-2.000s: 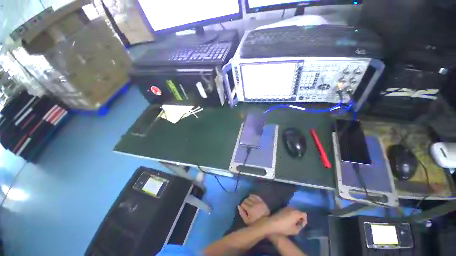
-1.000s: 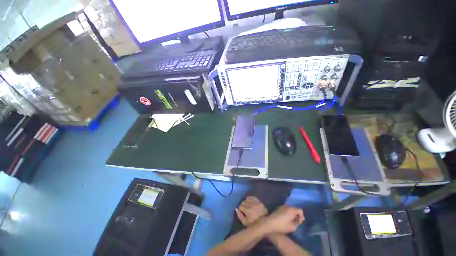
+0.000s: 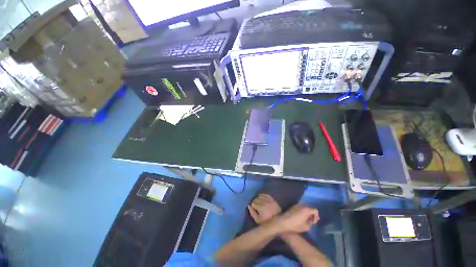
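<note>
My arms are crossed over my lap, left over right. My left hand (image 3: 301,219) is loosely curled on the right with nothing visible in it. My right hand (image 3: 264,208) is curled on the left, its wrist under my left arm. Neither touches the bench. A mauve phone (image 3: 258,125) lies on the left coupling plate (image 3: 269,155), with a black USB cable (image 3: 253,151) in its near end. A dark phone (image 3: 364,131) lies on the right coupling plate (image 3: 391,156), also cabled at its near end.
A mouse (image 3: 302,137) and a red pen (image 3: 330,141) lie between the plates. Another mouse (image 3: 417,151) is at right. A tester (image 3: 308,70) stands behind. Black trays hold labelled phones at left (image 3: 155,191) and right (image 3: 405,228).
The camera view has shifted, dipping slightly since one second ago, so less of the monitors shows. My hands stay crossed, and the phones and plates have not moved.
</note>
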